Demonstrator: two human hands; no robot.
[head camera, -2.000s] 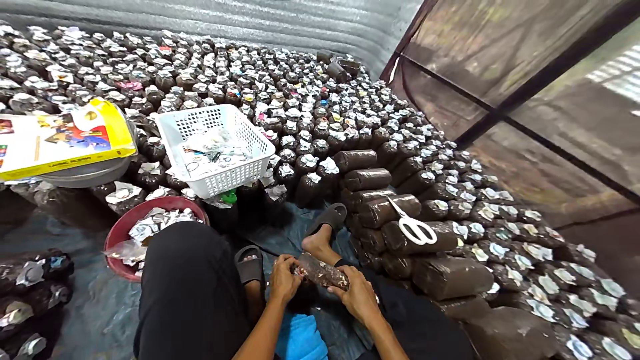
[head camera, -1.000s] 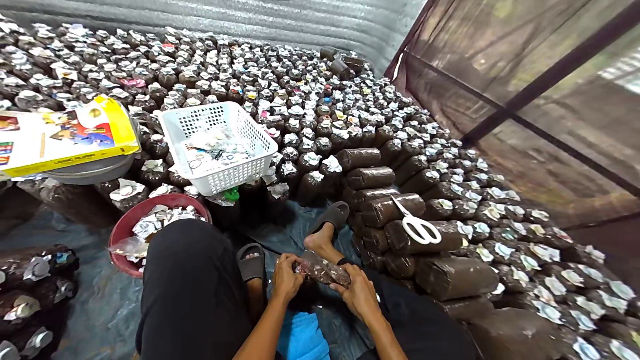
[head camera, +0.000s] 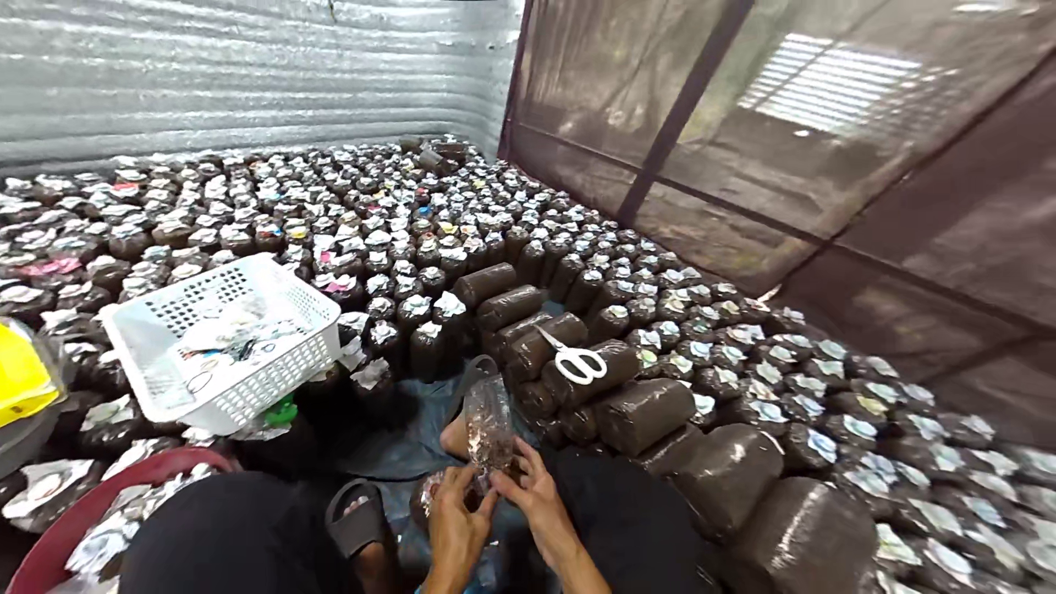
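Between my knees, my left hand (head camera: 462, 516) and my right hand (head camera: 528, 487) both grip the lower part of a clear plastic bag (head camera: 489, 425) with brown, crumbly contents. The bag stands upright, its clear upper part above my fingers. Beneath my left hand is part of a dark filled bag (head camera: 425, 499), mostly hidden. White-handled scissors (head camera: 579, 365) lie on the stacked dark bags to the right of my hands.
A white plastic basket (head camera: 285, 375) holding small items stands at the left. Below it, a red basin (head camera: 95, 503) holds paper pieces. Many paper-topped dark bags (head camera: 429, 351) stand around. Dark filled bags (head camera: 648, 412) lie stacked at the right, near a mesh wall (head camera: 701, 239).
The bag, earlier held slantwise between my two hands, now stands upright with my hands close together at its lower part. The view has shifted up and to the right.
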